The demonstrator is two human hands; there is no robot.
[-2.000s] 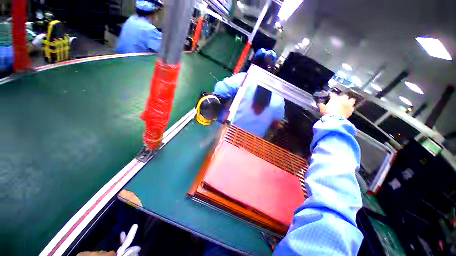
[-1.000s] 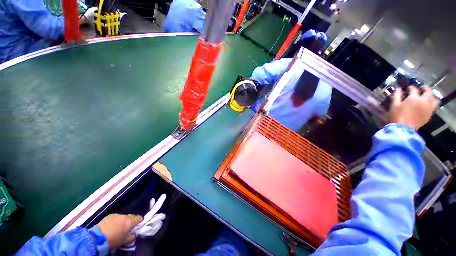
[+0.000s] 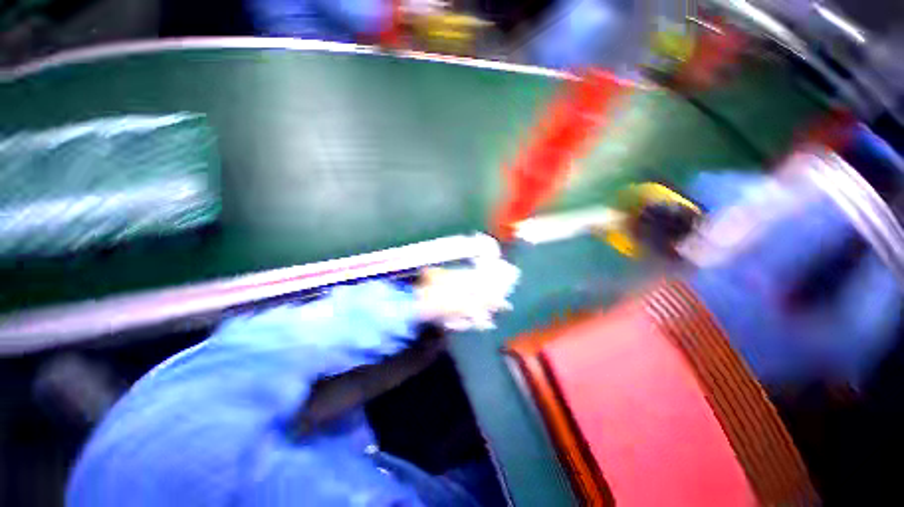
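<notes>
The view is strongly blurred. My left hand [image 3: 434, 295] reaches over the bench corner beside the conveyor edge. It holds crumpled white gloves [image 3: 481, 289], which hide its fingers. A pink-red pad [image 3: 644, 421] lies on the orange-brown slotted tray [image 3: 738, 396] at the lower right. A green circuit board [image 3: 109, 183] with pale streaks lies on the conveyor at the left. My right hand is not in view.
The green conveyor [image 3: 347, 129] runs behind the bench [image 3: 585, 272]. A red-wrapped post [image 3: 555, 149] stands at its edge, beside a black and yellow round object [image 3: 654, 216]. A blue-clothed person [image 3: 793, 277] is beyond the tray.
The view has swung left. My left hand has moved from below the bench up to its corner with the white gloves. My right hand and the clear panel's upper frame have left view.
</notes>
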